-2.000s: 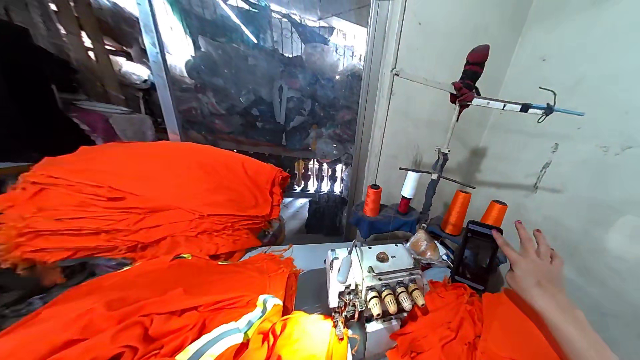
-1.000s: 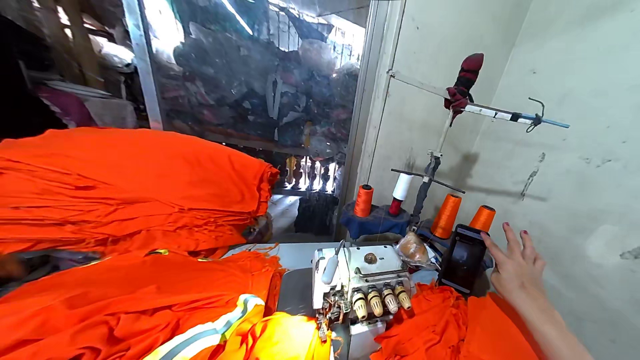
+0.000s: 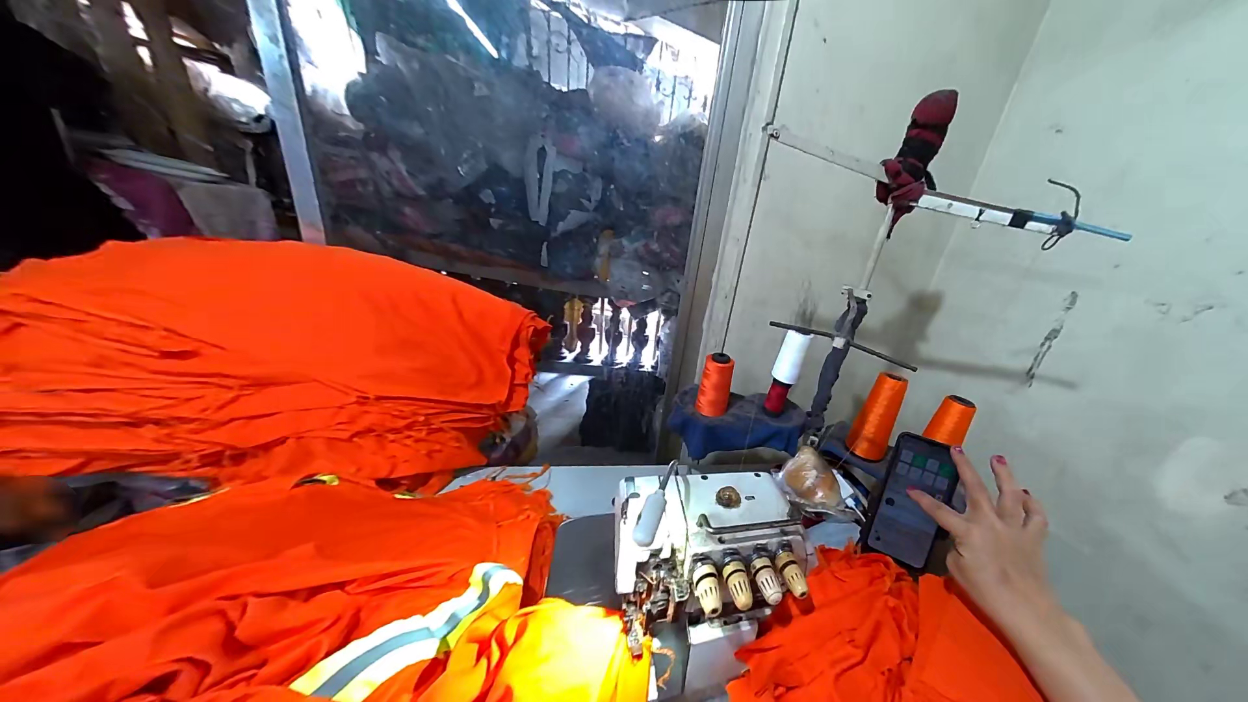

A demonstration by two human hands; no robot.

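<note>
My right hand (image 3: 1004, 536) is at the right, its fingers spread and a fingertip over the lit screen of a smartphone (image 3: 912, 502). The phone leans upright by the orange thread cones, beside an overlock sewing machine (image 3: 726, 526). A blurred dark shape at the left edge may be my left hand (image 3: 29, 505); its fingers cannot be made out. Near it lies orange fabric with a reflective strip (image 3: 419, 639), whose bright end reaches the machine's needle area. More orange fabric (image 3: 838, 634) lies below my right hand.
A tall stack of orange fabric (image 3: 263, 351) stands at the left. Behind the machine are an orange thread cone (image 3: 715, 385), a white cone (image 3: 791, 357) and a metal thread stand (image 3: 877, 249). A plastic-wrapped item (image 3: 811, 480) sits by the machine. Walls and a glass panel (image 3: 507, 146) bound the space.
The phone's screen has gone from dark to lit. My right hand has shifted left onto the phone, with a finger now over its screen.
</note>
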